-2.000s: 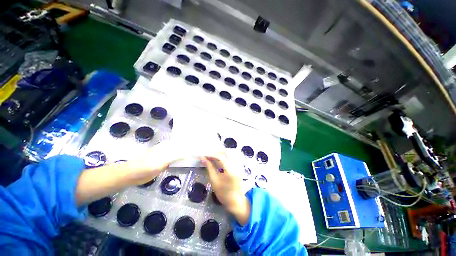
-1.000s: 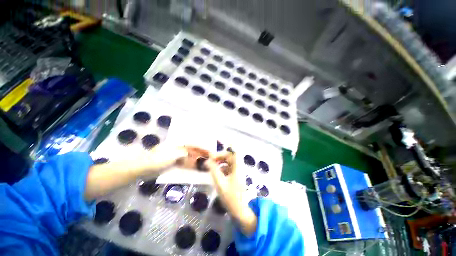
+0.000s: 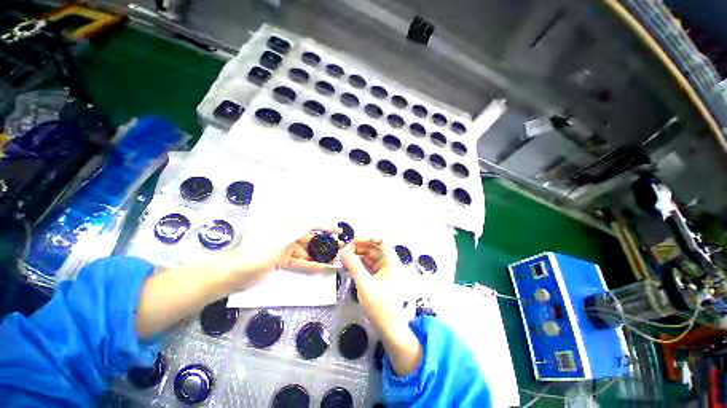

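Observation:
A glossy round black part (image 3: 323,247) is held in the fingertips of my left hand (image 3: 291,256). My right hand (image 3: 373,267) is close against it, fingers curled and thumb at the part's right edge. Another dark piece (image 3: 345,232) shows just above my right thumb; I cannot tell whether it is held. A white sheet (image 3: 287,289) lies under my hands over part of the near clear blister tray (image 3: 231,358). That tray holds several round black parts, and pockets in its lower middle are empty.
Stacked blister trays (image 3: 375,143) with black parts lie behind. A blue plastic-wrapped bundle (image 3: 100,203) is at the left. Spare white sheets (image 3: 486,339) lie at the right, beside a blue bench unit (image 3: 570,315) with thin tubes. A grey partition (image 3: 351,40) stands behind.
My hands were together at the white sheet's edge; now the round black part shows in my fingertips above it. Two near-tray pockets that held parts are now empty. The view has shifted slightly.

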